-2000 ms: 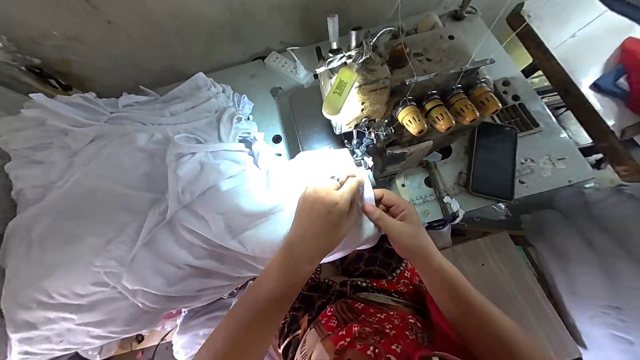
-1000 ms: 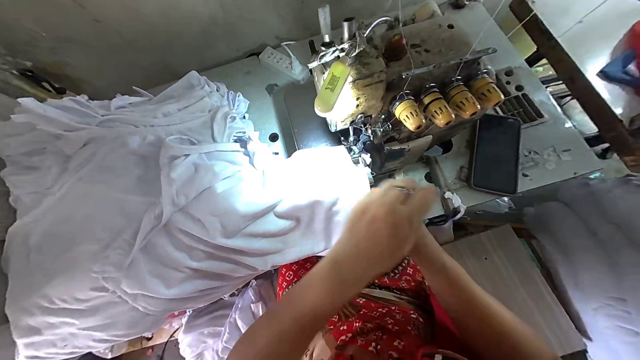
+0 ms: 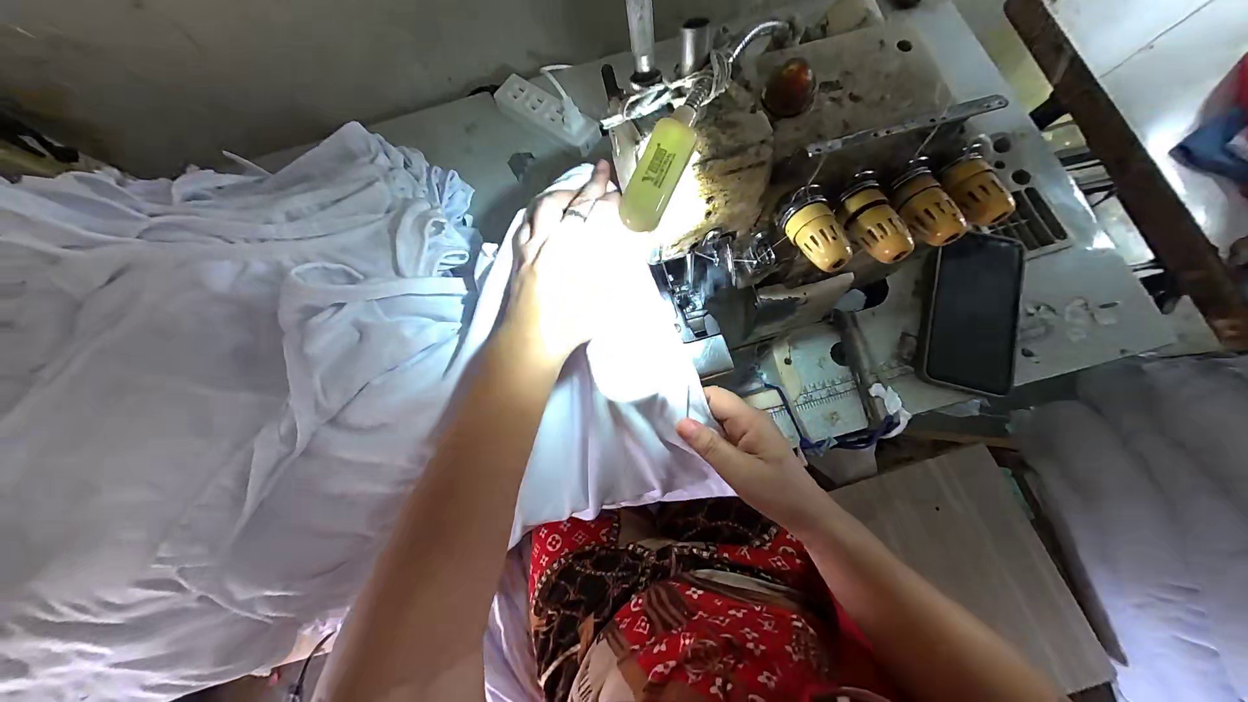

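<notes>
White fabric lies in front of an overlock sewing machine, lit very brightly by a small yellow-green lamp. My left hand reaches forward over the fabric, left of the needle area, its fingers spread and partly lost in the glare. At the fabric's right edge, my right hand pinches the cloth between thumb and fingers, just in front of the presser foot area. A large pile of white garments lies to the left, beside the fabric.
Several yellow tension dials stick out from the machine. A black phone lies on the machine table to their right. A white power strip sits behind. Grey fabric is at the right, beside a wooden board.
My left hand has moved forward and left, onto the fabric near the lamp. One second ago both hands were together right of the cloth; my right hand now holds its edge.
</notes>
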